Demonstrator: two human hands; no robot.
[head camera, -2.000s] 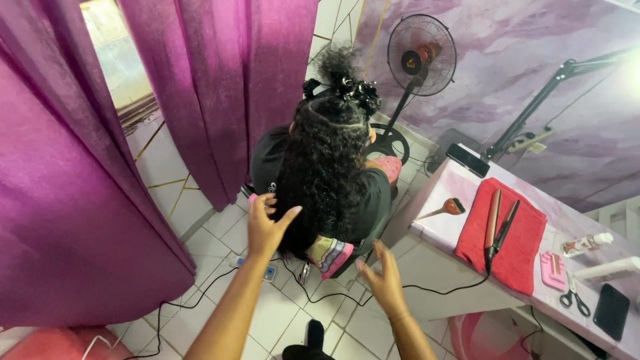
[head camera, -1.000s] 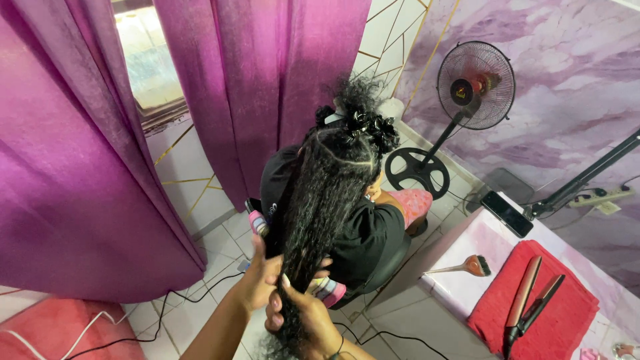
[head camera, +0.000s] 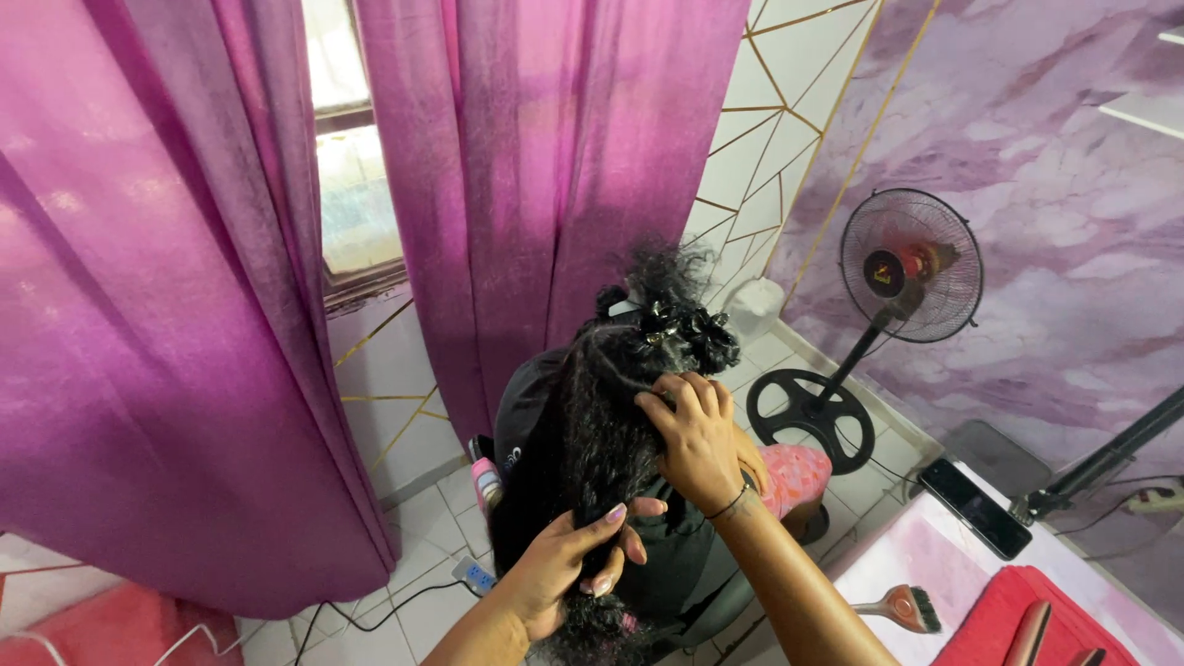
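Observation:
A seated person's long, dark, curly hair (head camera: 601, 435) hangs down the back of a black cape (head camera: 532, 398), with the upper part gathered in clipped sections (head camera: 680, 328). My left hand (head camera: 578, 560) is around the lower lengths, thumb on top and fingers curled at the right side of the strands. My right hand (head camera: 694, 435) rests its bent fingertips on the hair at the right side of the head, just below the gathered sections. Whether strands lie between those fingertips is hidden.
A pedestal fan (head camera: 911, 268) stands right of the person. At the lower right, a table (head camera: 911, 546) bears a phone (head camera: 976, 509), a tint brush (head camera: 902, 608), a red towel (head camera: 1036, 610) and a partly visible hair straightener (head camera: 1029, 634). Purple curtains (head camera: 592, 139) hang left; a power strip (head camera: 474, 575) lies on the floor.
Two seconds ago both hands were apart, the left beside the hair; one second ago both held its lower lengths. My right hand has since moved up to the side of the head.

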